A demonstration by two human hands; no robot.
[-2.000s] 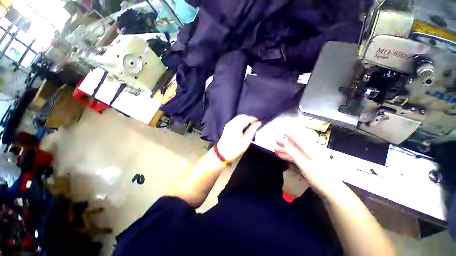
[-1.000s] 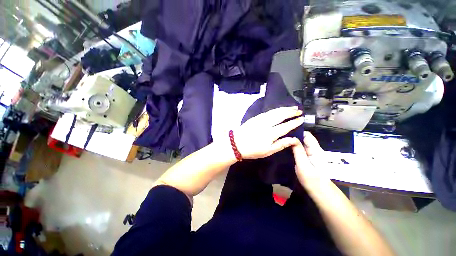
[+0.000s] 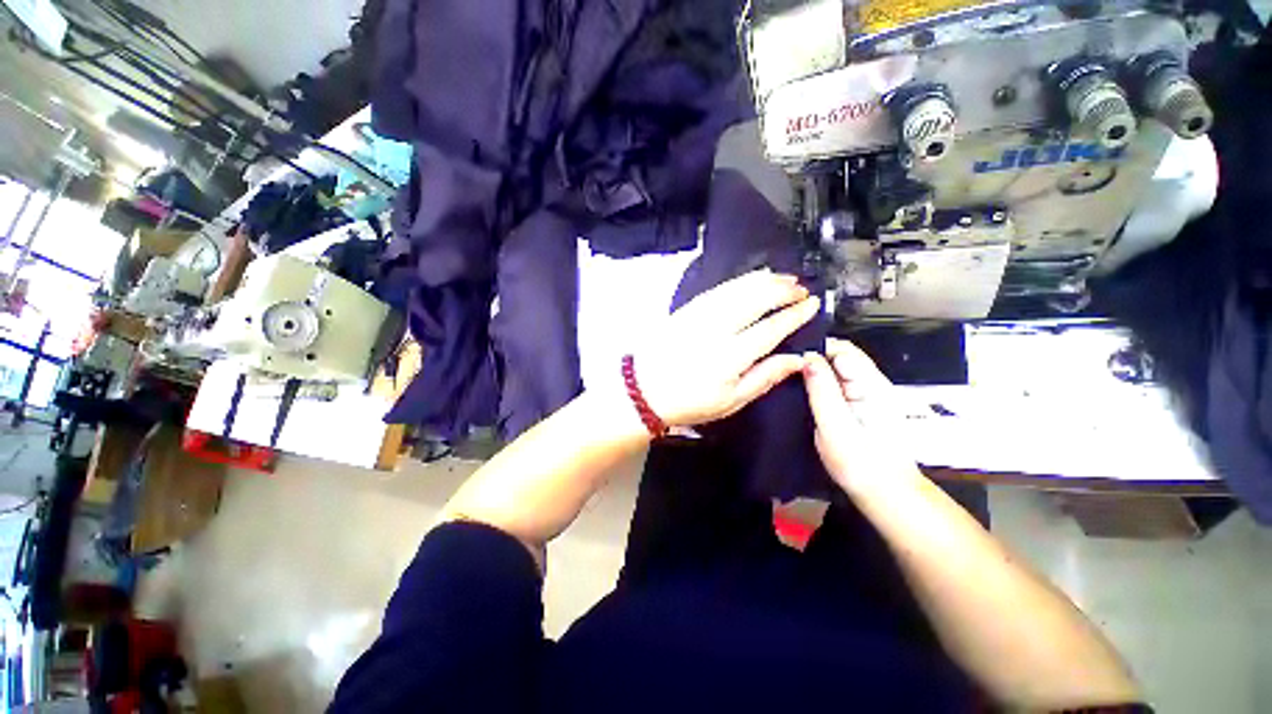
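A dark purple-navy garment panel [image 3: 746, 230] lies on the cloth plate, with its right edge at the needle area [image 3: 837, 265] of the overlock machine [image 3: 963, 154]. Its lower part hangs over the table's front edge. My left hand [image 3: 725, 349], with a red bracelet at the wrist, lies flat on the panel, fingertips close to the needle area. My right hand [image 3: 848, 405] holds the panel's right edge between thumb and fingers, just below the needle area and close to my left thumb. The fabric under my hands is hidden.
A large purple garment bundle [image 3: 558, 112] lies behind and left of the panel, partly hanging off the table. A cream sewing machine [image 3: 307, 321] stands at the left. Dark purple cloth [image 3: 1239, 335] hangs at the far right. A cardboard box [image 3: 1137, 515] is below the table edge.
Since two seconds ago, the hands have come from the table's front edge to the needle with a panel between them. Over the last second they stay there; the view has shifted.
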